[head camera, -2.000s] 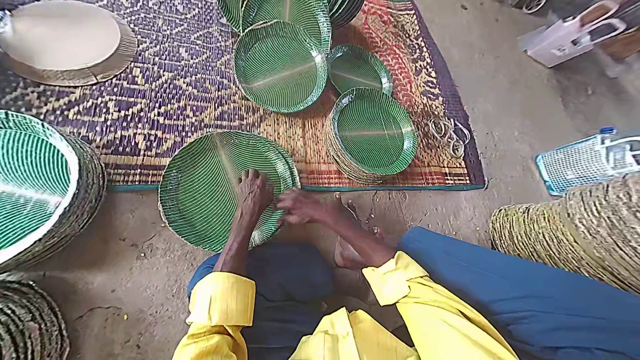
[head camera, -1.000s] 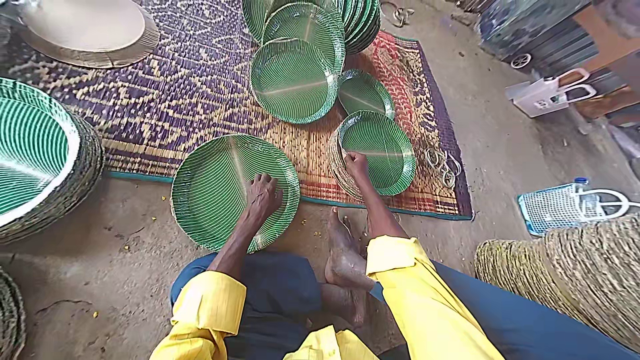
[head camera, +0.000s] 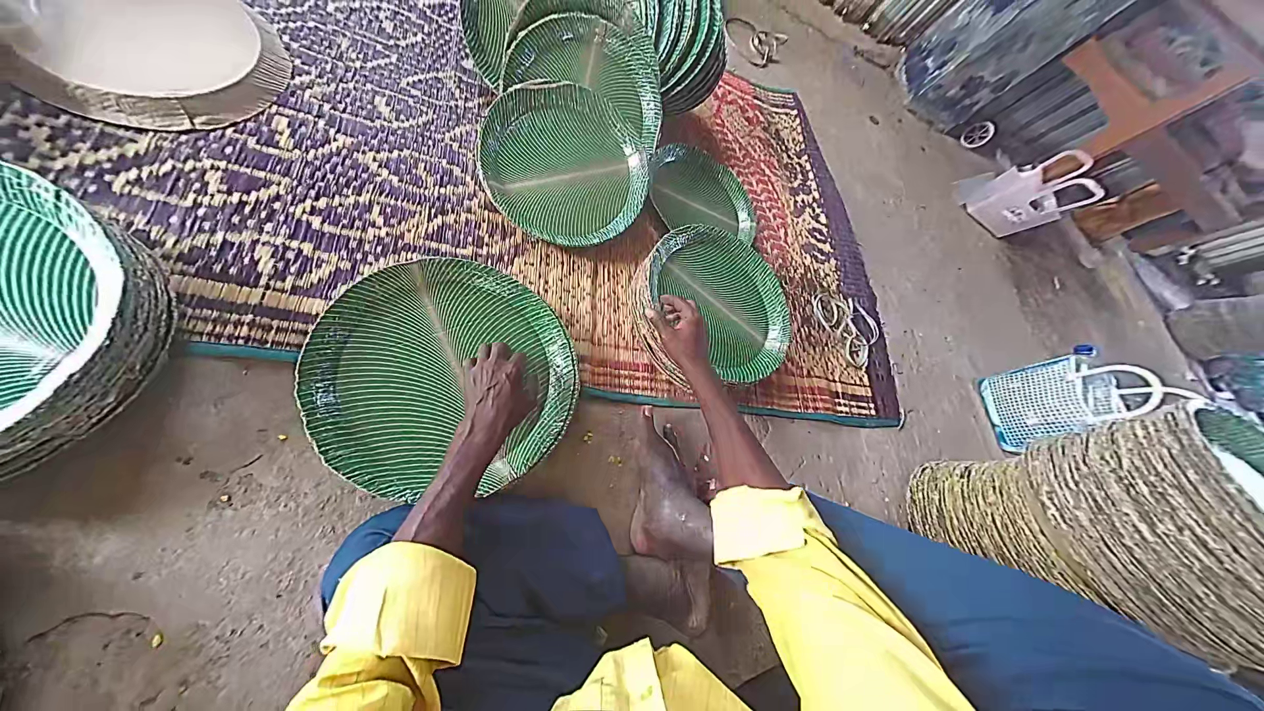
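Observation:
A large round green leaf-patterned plate (head camera: 385, 385) lies in front of me, partly over the mat's edge. My left hand (head camera: 499, 390) rests on its right half, fingers curled down; whether it grips anything cannot be told. To the right stands a stack of smaller green plates (head camera: 736, 316). My right hand (head camera: 679, 326) is at that stack's left rim, its fingers bent against the edge; how firmly they hold it is unclear. Behind them, a medium green plate (head camera: 563, 173) overlaps others of its kind, and another small plate (head camera: 701, 197) lies just behind the stack.
A woven mat (head camera: 227, 207) spans the floor. Tall plate stacks stand at left (head camera: 148, 326) and right (head camera: 1126, 513). Pale round discs (head camera: 148, 59) lie at the back left. Several rings (head camera: 847, 326) sit near the mat's corner, with a blue-white basket (head camera: 1047, 400) beyond.
My right hand has moved from the large plate to the small stack on the right. My left hand stays on the large plate, under which another rim showed two seconds ago.

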